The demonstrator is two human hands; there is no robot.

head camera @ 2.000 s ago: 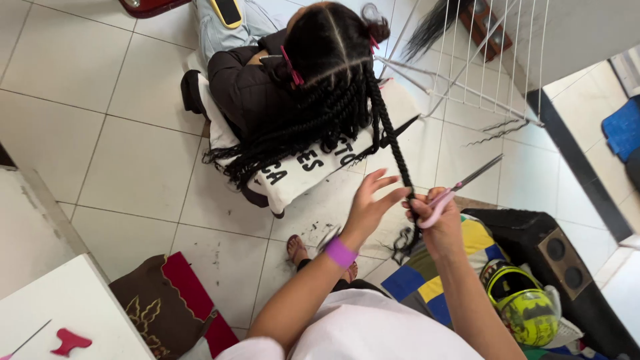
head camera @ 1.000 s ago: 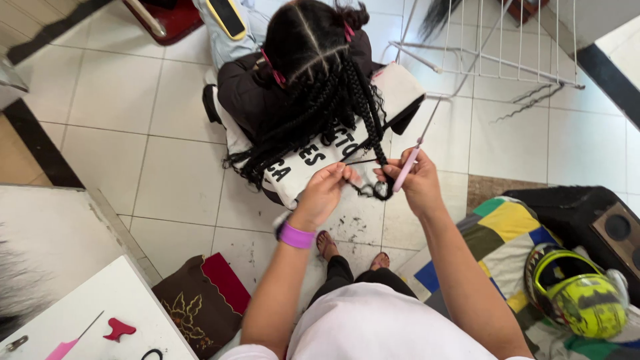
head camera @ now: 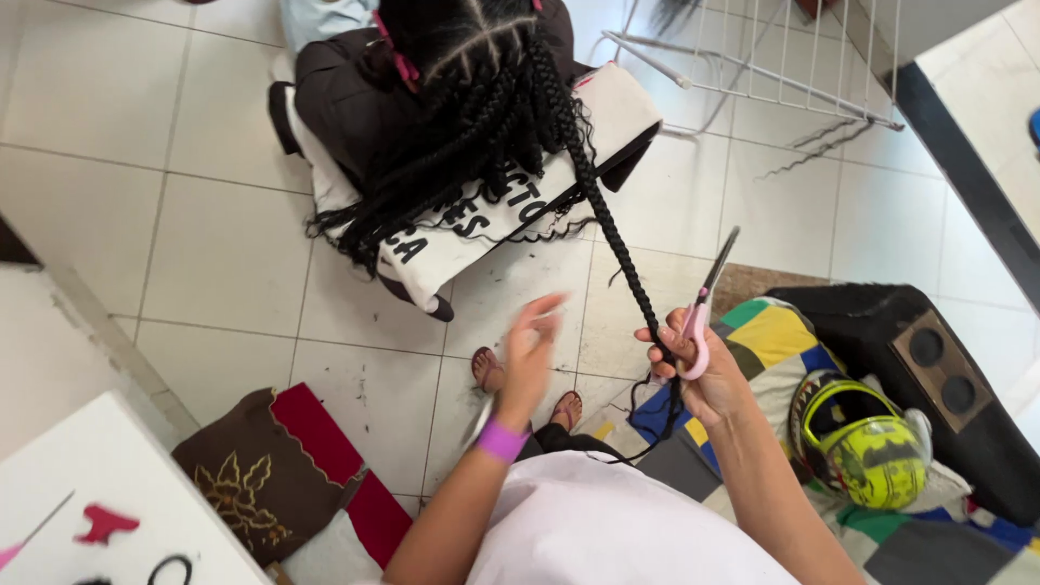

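A seated person with parted, braided black hair is at the top centre, a pink hair clip on the side of the head. One long braid stretches down to my right hand, whose fingers pinch it near its lower end. Pink-handled scissors hang on that same hand, blades pointing up and away. Loose wavy strands dangle below the fingers. My left hand, blurred and with a purple band at the wrist, is apart from the braid and holds nothing that I can see.
A white drying rack stands at upper right. A patchwork cover bears a yellow-green helmet beside a black armrest. At lower left are a white table with a red clip, and a brown cushion.
A second ago both hands were close together at the braid's lower end. My left hand has come away from it, and my right hand has drawn the braid out straighter.
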